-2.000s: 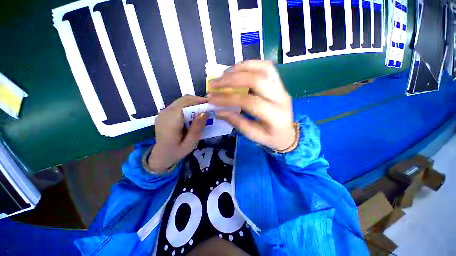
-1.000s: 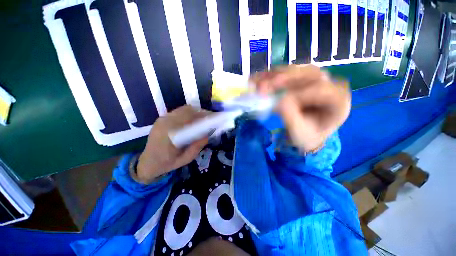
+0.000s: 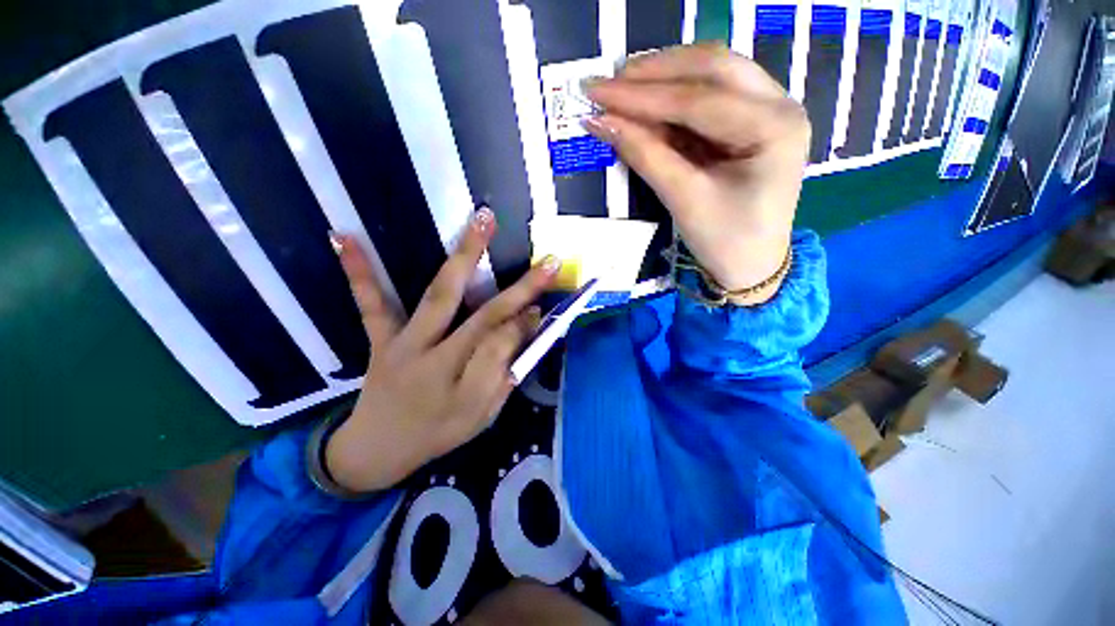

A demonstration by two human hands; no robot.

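Observation:
My right hand (image 3: pixel 721 147) pinches a white printed label (image 3: pixel 570 103) with a blue band between thumb and fingers, over a black die-cut strip. Whether the label touches the strip cannot be told. My left hand (image 3: pixel 428 355) is spread, fingertips on the black strips (image 3: pixel 330 122) of the white backing sheet (image 3: pixel 196 312). A small white label stack (image 3: pixel 550 342) is held at its thumb side. A yellow-and-white piece (image 3: pixel 611 245) lies by its index fingertip, partly covered.
At the right lies a finished sheet (image 3: pixel 834 163) with a blue row, then a narrow label sheet (image 3: pixel 978 98) and a black panel (image 3: pixel 1025 135). A sheet stack (image 3: pixel 43 550) is at lower left. Cardboard boxes (image 3: pixel 911 367) stand on the pale floor.
My right hand has moved up from the label stack and now holds a label over a strip. My left hand has spread onto the sheet. The sheet appears larger and further left.

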